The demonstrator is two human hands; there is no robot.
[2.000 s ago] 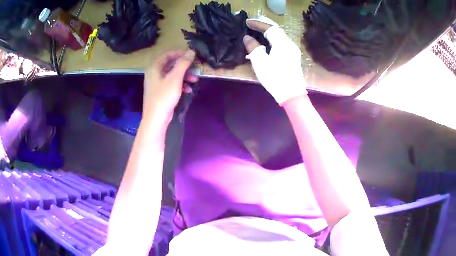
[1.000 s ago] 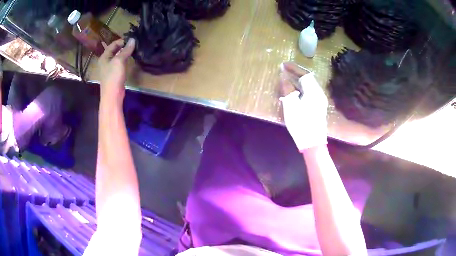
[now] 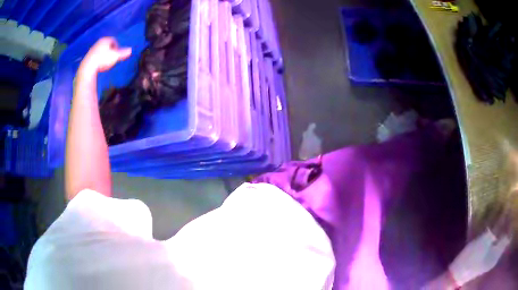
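Note:
My bare left hand (image 3: 105,55) is over the left part of a blue tray (image 3: 193,73), its fingers partly curled and apart, with nothing seen in it. Dark spiky hair pieces (image 3: 164,56) lie in the tray to the right of my hand, not touching it. My gloved right hand (image 3: 481,256) is blurred at the bench edge, low on the right; its grip is unclear. One dark hair piece (image 3: 483,59) lies on the bench at the upper right.
More blue trays (image 3: 250,107) are stacked under the top one. Another blue tray (image 3: 392,71) with dark pieces is on the floor by the bench (image 3: 480,147). White scraps (image 3: 310,141) lie on the floor. Further blue totes (image 3: 28,25) are at the upper left.
The view has swung left from the bench to the tray stack. My left hand has moved from beside the bench hair piece to over the tray. The glue bottle has left the view.

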